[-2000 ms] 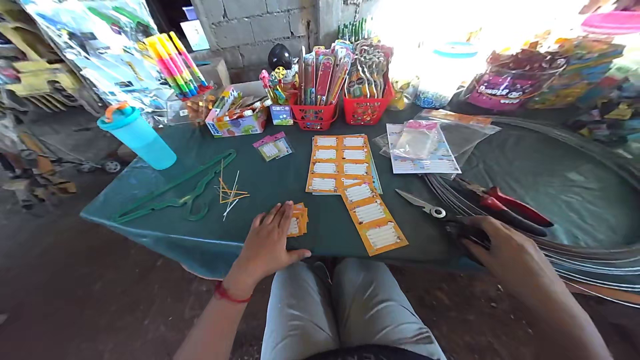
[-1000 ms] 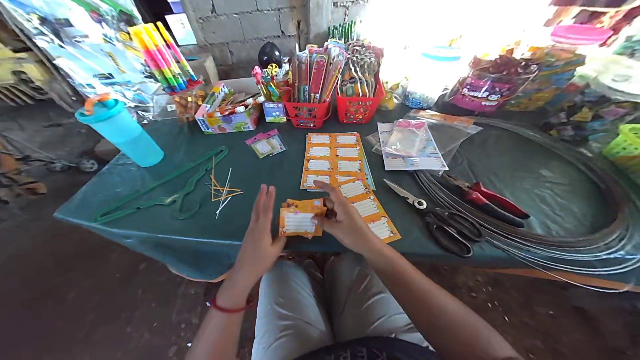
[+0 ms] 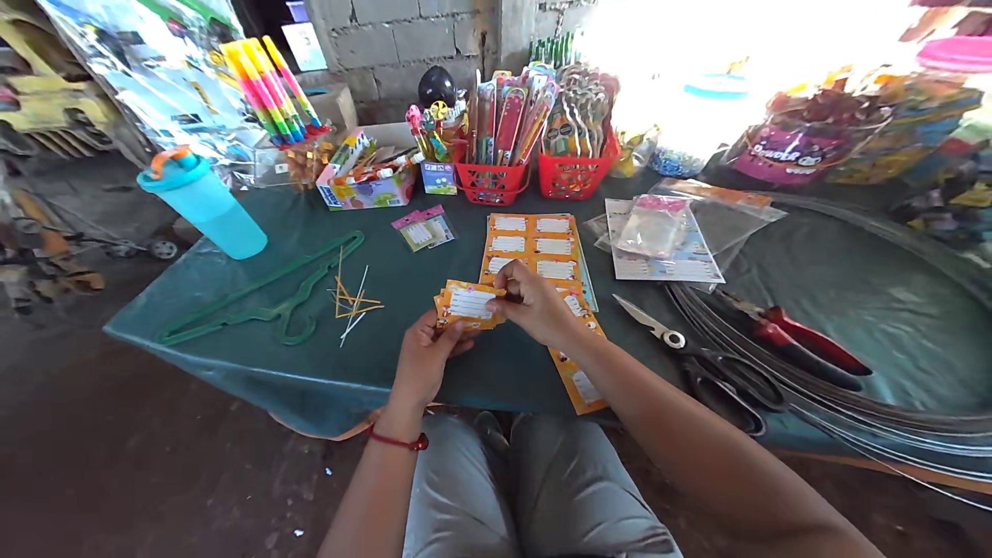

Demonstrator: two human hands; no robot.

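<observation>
A small stack of orange-bordered paper labels (image 3: 468, 302) is held up over the table's front edge. My left hand (image 3: 431, 345) grips its lower left side, and my right hand (image 3: 531, 304) pinches its right edge. Just behind and right of my right hand lie a sheet of matching orange labels (image 3: 532, 236) and an orange label strip (image 3: 583, 387), partly covered by my hand and forearm. Scissors with black handles (image 3: 697, 356) rest to the right, blades slightly apart. Two small packets of labels (image 3: 424, 228) lie behind the stack.
A green hanger (image 3: 263, 310), loose thin sticks (image 3: 355, 304) and a blue tumbler (image 3: 213, 205) are on the left. Red baskets (image 3: 492, 184) of goods and a carton (image 3: 368, 190) line the back. Red-handled pliers (image 3: 814, 349), coiled wire (image 3: 876, 418) and plastic packaging (image 3: 659, 232) occupy the right.
My right hand has let go of the scissors and moved left to the label stack. Both hands have lifted the stack, which lay on the table under my left hand.
</observation>
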